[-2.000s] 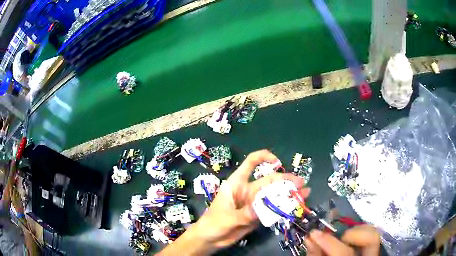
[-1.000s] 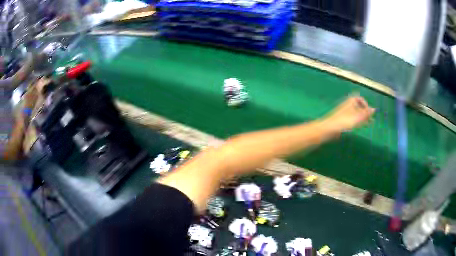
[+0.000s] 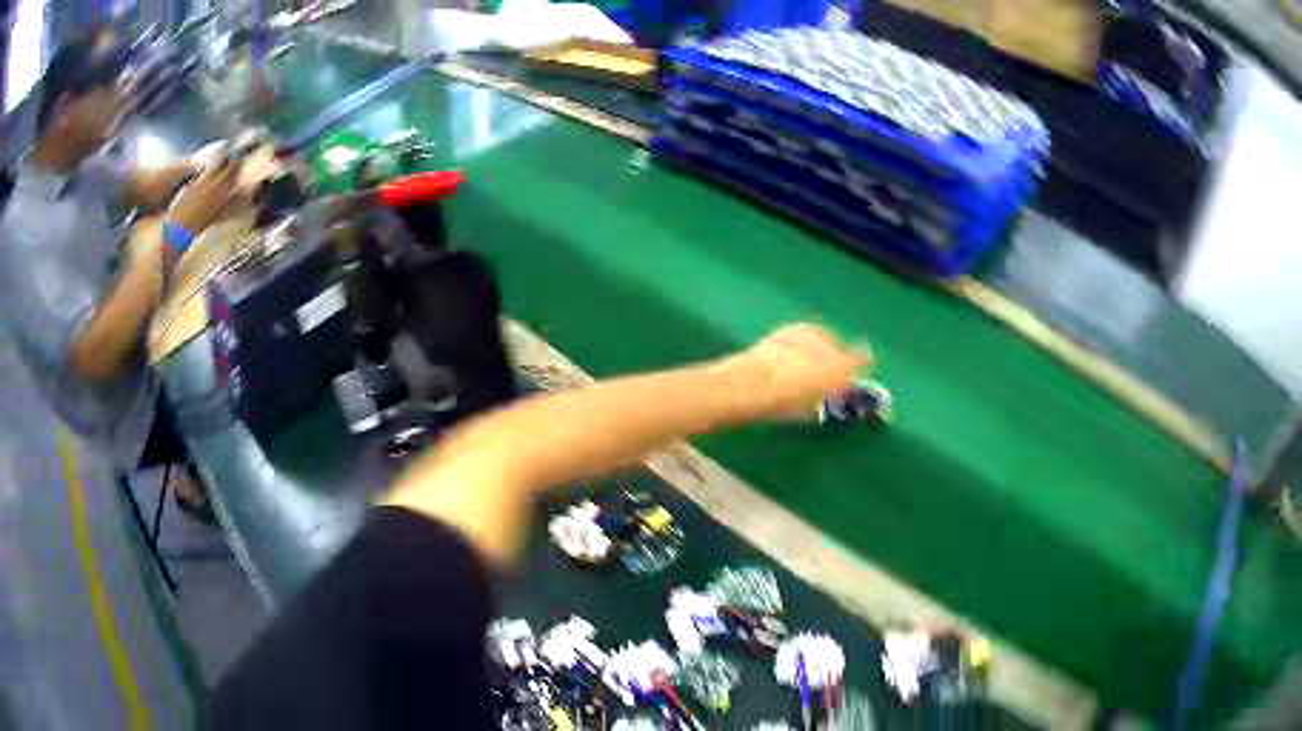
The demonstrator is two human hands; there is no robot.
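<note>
My left hand (image 3: 807, 369) reaches over the green conveyor belt from the lower left, blurred. Its fingers are at a small wired board assembly (image 3: 860, 401) on the belt, and whether they grip it cannot be told. My right hand is not in view. Several more assemblies, with white housings, wires and green boards, lie on the dark bench, including one (image 3: 578, 531) apart to the left and one (image 3: 907, 661) by the pale edge strip.
A black fixture with a red handle (image 3: 421, 187) stands left of my forearm. A blue tray stack (image 3: 857, 157) stands beyond the belt. A bluish strip (image 3: 1214, 600) crosses the belt at right. Another person (image 3: 86, 243) works at far left. The pale edge strip (image 3: 771, 521) separates bench and belt.
The view has turned left. My left hand has left the housing it held and moved out over the belt, then across to the assembly there. My right hand has gone out of view.
</note>
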